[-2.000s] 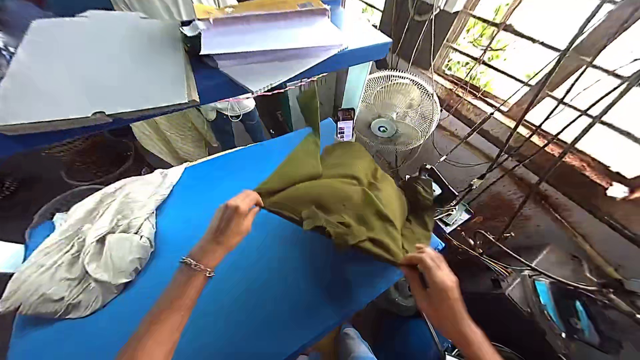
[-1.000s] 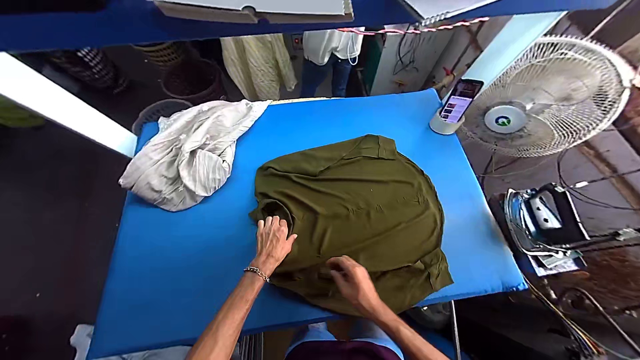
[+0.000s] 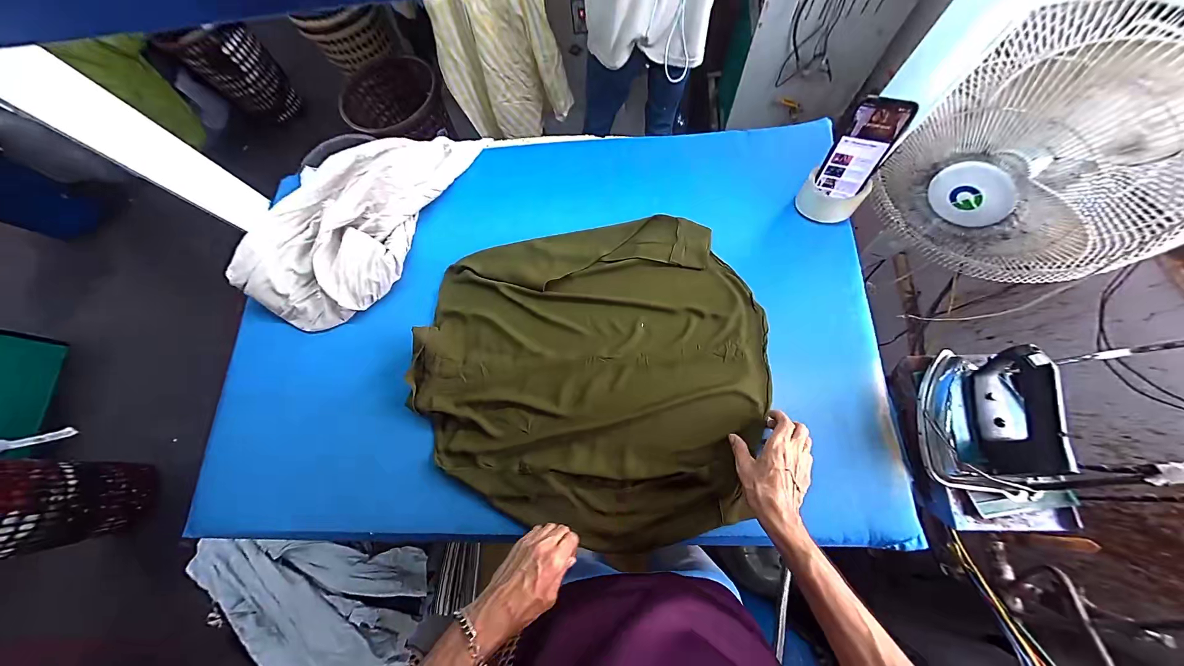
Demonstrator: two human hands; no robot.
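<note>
An olive-green shirt (image 3: 601, 370) lies flat and slightly wrinkled on the blue padded table (image 3: 314, 444), its collar to the left and its hem to the right. My left hand (image 3: 536, 569), with a bracelet at the wrist, is at the near table edge by the shirt's lower side; its fingers are curled, and whether they pinch cloth cannot be told. My right hand (image 3: 777, 467) rests with fingers apart at the shirt's lower right corner, touching the hem. A crumpled whitish cloth (image 3: 351, 231) lies at the table's far left corner.
An electric iron (image 3: 1004, 412) sits on a stand right of the table. A phone (image 3: 865, 148) leans in a white round holder (image 3: 831, 199) at the far right corner, beside a fan (image 3: 1036, 139). Baskets (image 3: 393, 97) and a standing person (image 3: 647, 55) are beyond the table. Grey cloth (image 3: 314, 592) lies below the near edge.
The olive shirt, bunched and held up between both hands two seconds ago, now lies spread out. My left hand has moved from the collar to the near edge, my right hand rightward to the hem.
</note>
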